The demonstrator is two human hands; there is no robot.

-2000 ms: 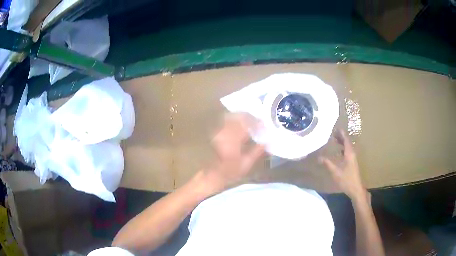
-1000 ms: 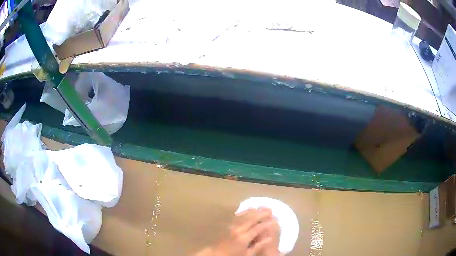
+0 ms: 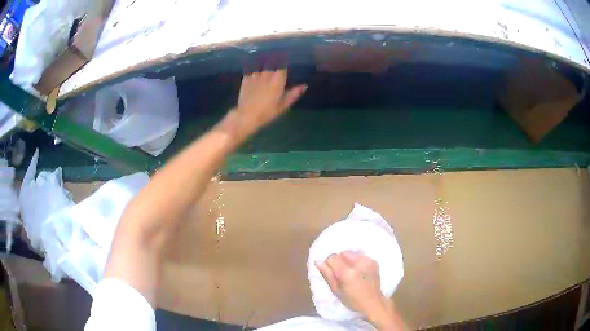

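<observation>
A rounded white wrapped item (image 3: 393, 255) lies on the cardboard bench cover, low and right of centre, with a pointed flap at its upper edge. My right hand (image 3: 352, 278) is on top of it, fingers curled against the white wrap. My left hand (image 3: 264, 97) reaches into the dark shelf space, fingers forward and thumb apart. Its fingertips are dim under the upper table's edge, and nothing clear shows in it.
More white bagged items (image 3: 81, 220) heap at the bench's left end, partly behind my left arm. Another bagged item (image 3: 152, 110) sits on the shelf. A brown carton (image 3: 540, 103) is at the shelf's right. A green post (image 3: 97, 136) slants at left.
My left hand has come into the shelf space. The wrapped item's dark centre, seen earlier, no longer shows; my right hand is on its white surface. The view has shifted.
</observation>
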